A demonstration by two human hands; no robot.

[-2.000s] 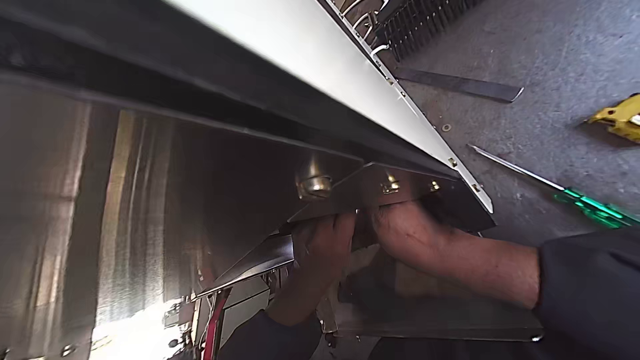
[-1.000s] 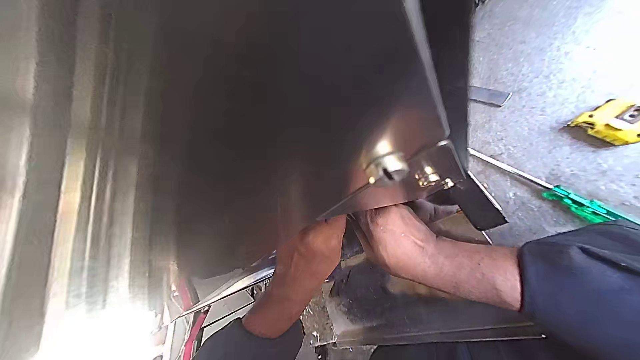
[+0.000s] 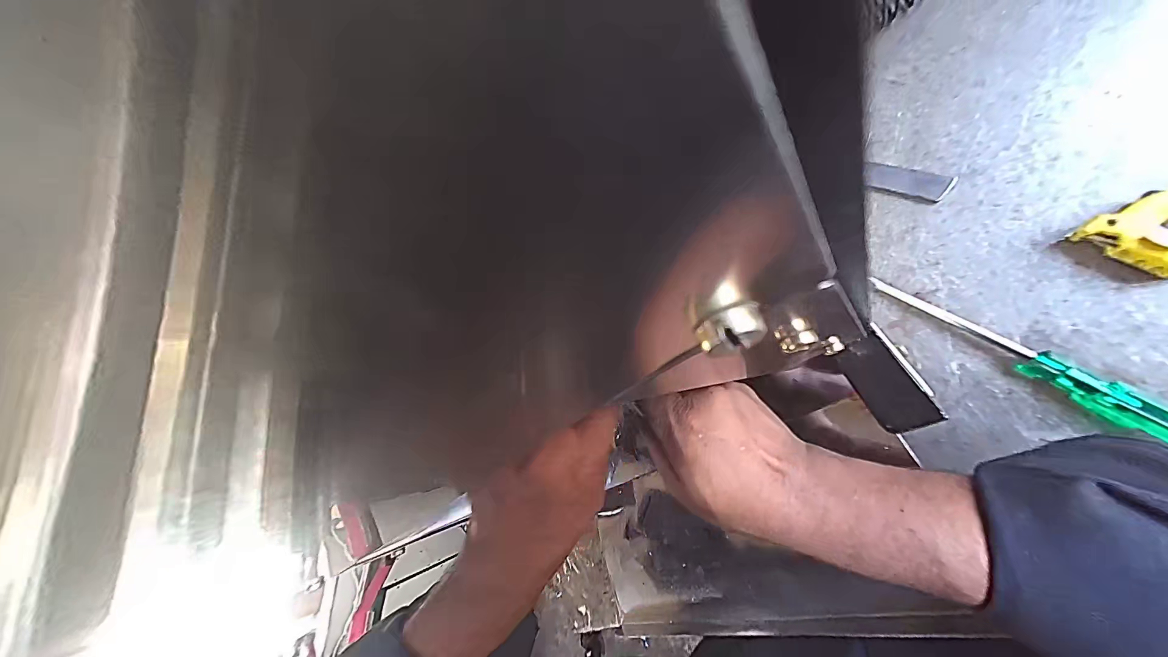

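Note:
A large shiny sheet-metal panel fills the left and middle of the view. My left hand reaches up beneath its lower edge, with the fingers hidden behind the metal. Close beside it on the right, my right hand is also under the edge, its fingers out of sight. What either hand holds cannot be seen. Just above the right hand, a round metal fastener sits at the panel's corner, and smaller fasteners show next to it. A dark metal bracket juts out at the corner's right.
On the grey floor at right lie a screwdriver with a green handle, a yellow tool, partly cut off, and a flat metal strip. Red wires run below the panel at lower left. A metal plate lies beneath my forearms.
The view has shifted a lot, and the panel now covers more of it. The white surface seen two seconds ago is out of sight. Both hands stay under the panel's edge.

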